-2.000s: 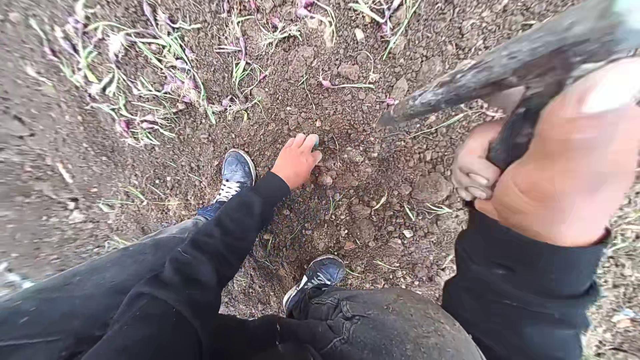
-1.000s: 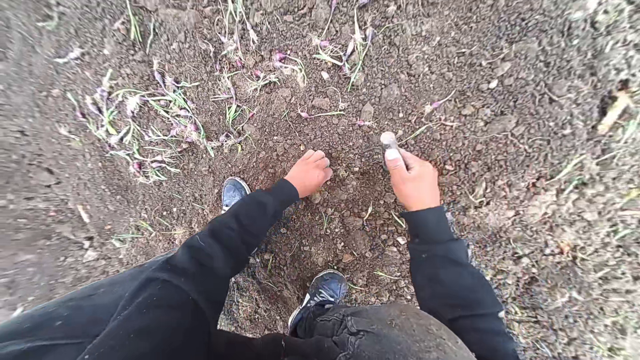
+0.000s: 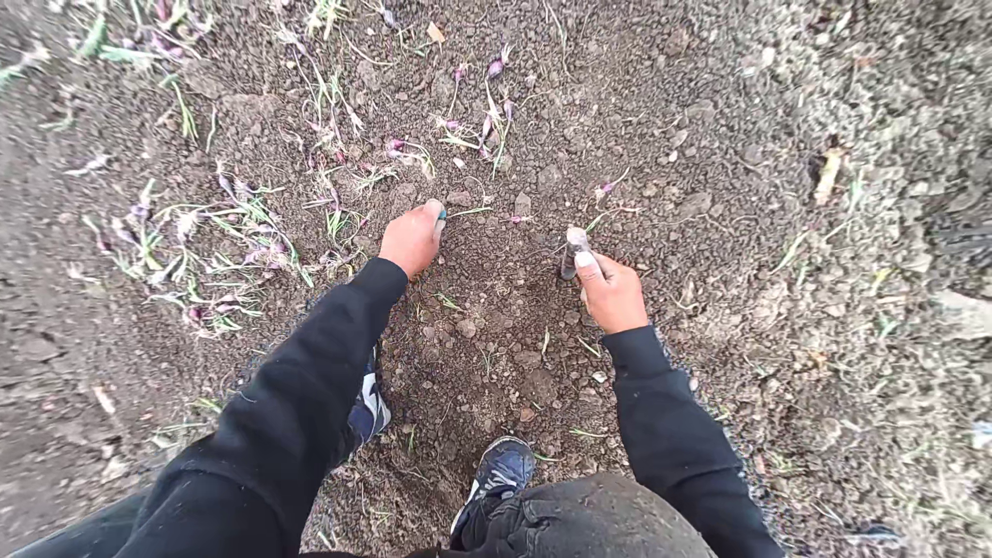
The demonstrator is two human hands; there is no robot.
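My right hand [image 3: 614, 294] is closed around the handle of a tool [image 3: 574, 249], low over the soil; the tool's lower end is hidden beneath the hand. To its left, my left hand [image 3: 412, 238] is bent at the soil with its fingers curled and something small and green-blue showing at the fingertips, too small to name. A thin green shoot [image 3: 470, 211] lies just right of those fingertips. Pulled purple onion bulbs with green leaves [image 3: 232, 240] lie in a pile left of my left hand. A single small bulb [image 3: 607, 188] lies above the tool.
More small purple onions [image 3: 488, 132] are scattered on the soil ahead. My left shoe [image 3: 370, 411] and right shoe [image 3: 502, 469] stand on the loose, clumpy ground [image 3: 496, 349]. Dry stalks and a pale brown piece of debris [image 3: 829, 174] lie to the right.
Two seconds ago my right hand held the tool raised close to the camera; it has since come down to the ground. My left hand stays low over the soil.
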